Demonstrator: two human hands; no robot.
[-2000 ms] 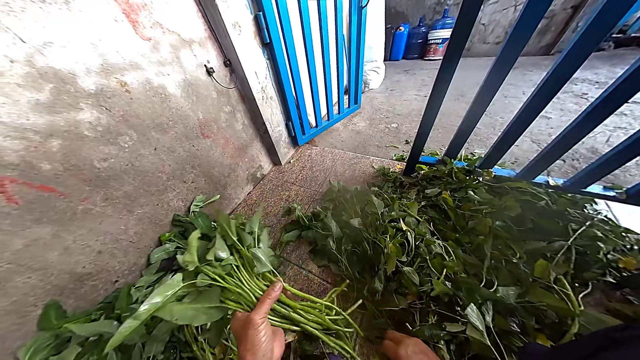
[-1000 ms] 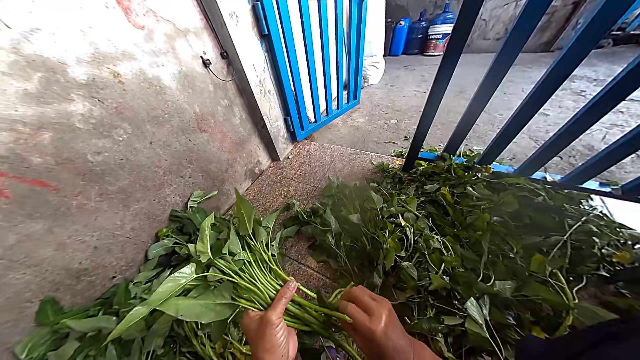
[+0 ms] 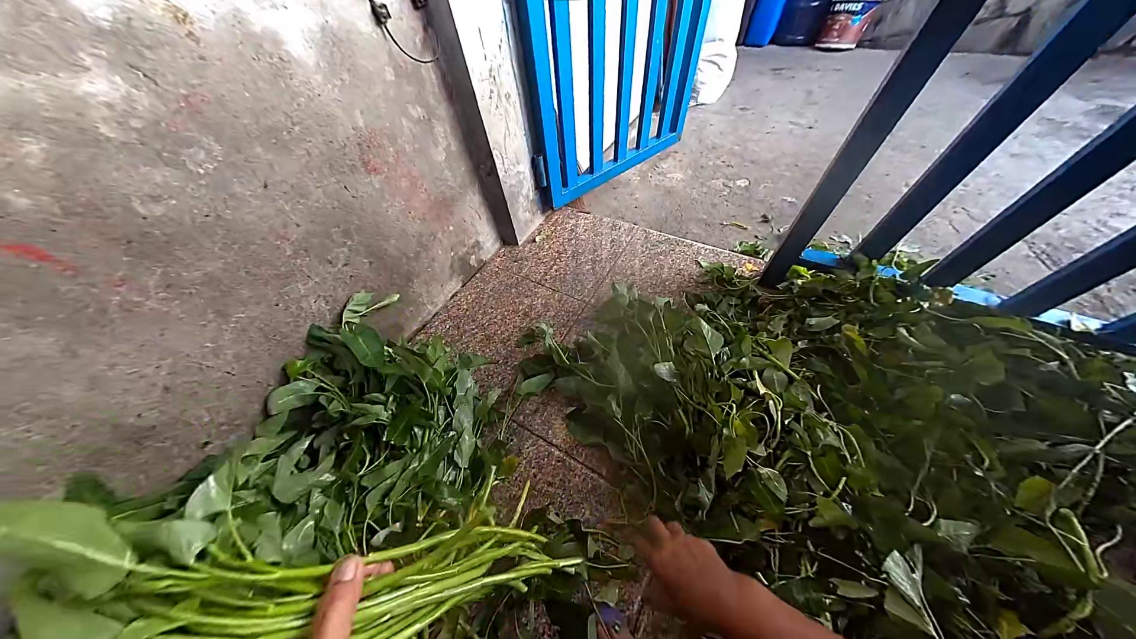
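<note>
My left hand (image 3: 342, 595) grips a bunch of long green leafy stems (image 3: 461, 568) near the bottom left, thumb on top, with the cut ends pointing right and the broad leaves at the left edge. My right hand (image 3: 679, 564) is low and right of the stem ends, over loose greens on the tiles; its fingertips are blurred, and whether they hold anything is unclear. Behind the bunch, a pile of leafy greens (image 3: 382, 417) lies against the wall. A larger heap of tangled greens (image 3: 799, 426) spreads across the right side.
A rough concrete wall (image 3: 222, 222) rises at left. Speckled floor tiles (image 3: 515, 311) run between the piles. A blue metal gate (image 3: 612, 169) stands at the back, dark blue bars (image 3: 887, 133) at upper right. Beyond are a white sack (image 3: 717, 67) and a printed bucket (image 3: 845, 25).
The bunch in my left hand has turned from slanting up-left to lying nearly flat, lower and further left. My right hand has come off the stems and moved away from them.
</note>
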